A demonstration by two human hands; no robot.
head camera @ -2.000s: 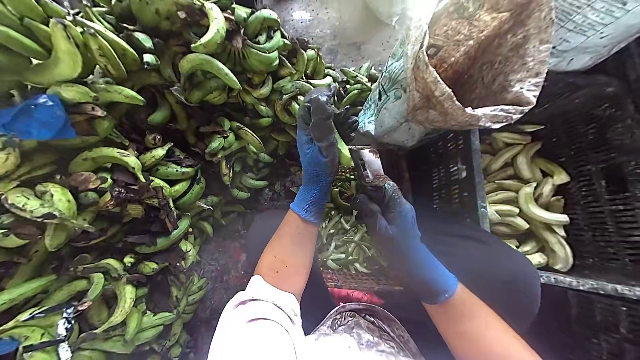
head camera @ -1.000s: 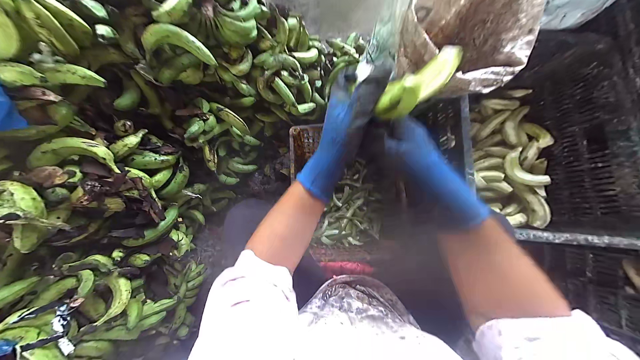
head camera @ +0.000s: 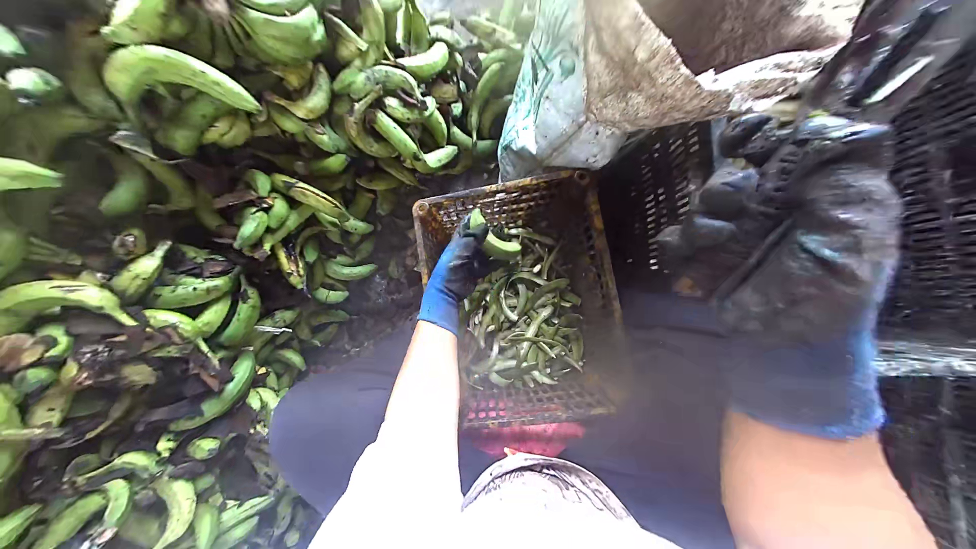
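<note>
My left hand (head camera: 461,267), in a blue glove with a dark coated palm, is at the left side of a brown plastic crate (head camera: 606,282). Its fingers are closed on a green plantain (head camera: 499,245) over the strips of green peel (head camera: 526,320) in the crate. My right hand (head camera: 801,221), gloved likewise and very dirty, is raised close to the camera at the right. A dark, blurred implement with a pale edge (head camera: 900,80) extends up from its fingers; its exact kind cannot be told.
Bunches of green plantains (head camera: 183,76) are heaped along the left and back. A dirty woven sack (head camera: 633,84) stands behind the crate. Black plastic crates (head camera: 934,229) are at the right, partly hidden by my right hand. My knees flank the brown crate.
My hands have moved apart. The left has come down to the brown crate, while the right has moved to the right and nearer the camera. The peeled plantains in the right crate are now hidden.
</note>
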